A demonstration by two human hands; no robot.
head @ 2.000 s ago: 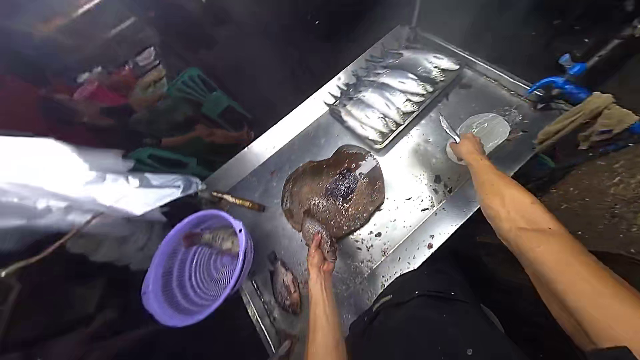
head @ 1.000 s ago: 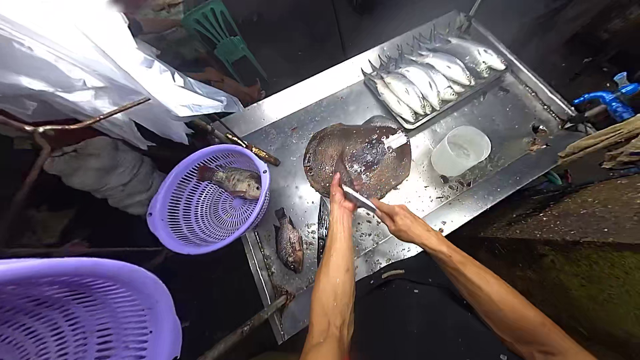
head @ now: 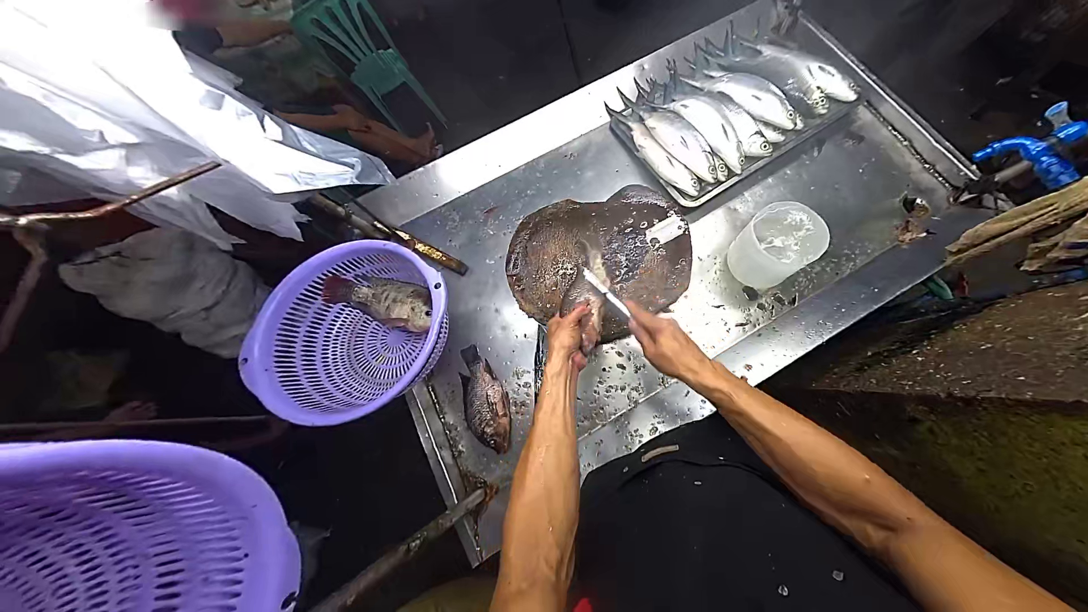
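Note:
My left hand (head: 568, 333) grips a fish (head: 586, 310) at the near edge of a dark wooden chopping block (head: 544, 246). Closed around the handle of a knife (head: 605, 291), my right hand (head: 667, 342) holds the blade against the fish, whose upper part is blurred. Beside my left forearm a dark fish (head: 487, 404) lies on the stainless steel table (head: 476, 204). Another fish (head: 391, 302) rests in a purple plastic basket (head: 340, 408). A whitish plastic container (head: 755, 255) with water stands right of the block.
Several silvery fish (head: 680, 144) lie on a metal tray (head: 722, 194) at the back. A blue faucet (head: 1033, 157) is at the right. A second purple basket (head: 255, 510) fills the lower left. A person's hand (head: 416, 146) shows near a green plastic chair (head: 382, 72).
My right hand with the knife has come from beside the whitish container to the fish at the block. The view has shifted, bringing the second purple basket in.

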